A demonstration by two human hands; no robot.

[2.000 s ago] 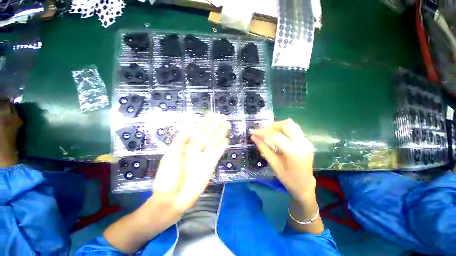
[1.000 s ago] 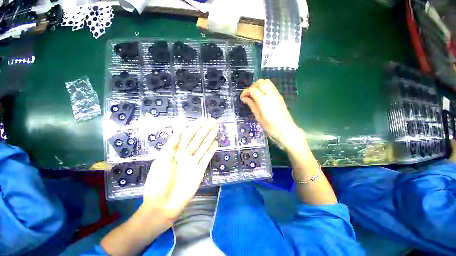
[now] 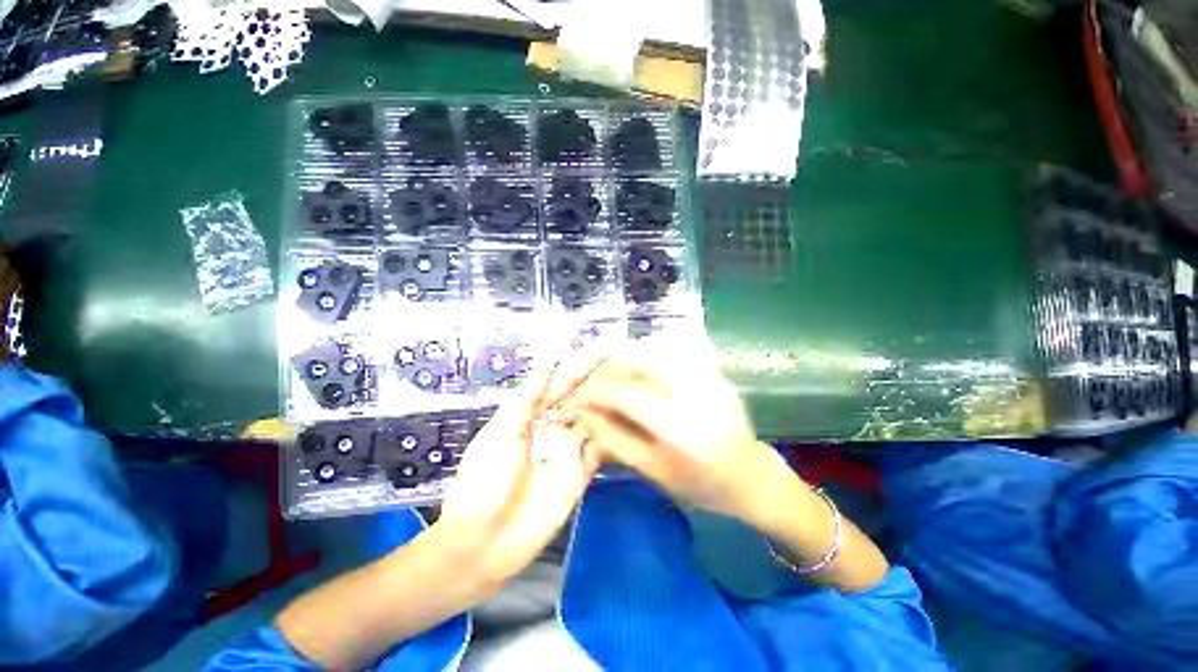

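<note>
A clear blister tray lies in front of me with rows of black moulded parts in its pockets. Several parts show small bright ring spots. My left hand is palm up over the tray's lower middle, with tiny pieces on the palm. My right hand reaches over the left palm, its fingertips at the left hand's fingers and palm. Glare blurs the fingertips, so I cannot tell if they pinch a piece. The hands hide the lower right pockets.
A small clear zip bag lies left of the tray. A strip with rows of dots lies behind right, beside cardboard. White punched waste is back left. Filled trays are far right. Blue-sleeved people sit on both sides.
My right hand moved from the lower right pockets up to the right-hand column's middle, then back left and down to my left palm. The right column's middle-row part now shows bright ring spots.
</note>
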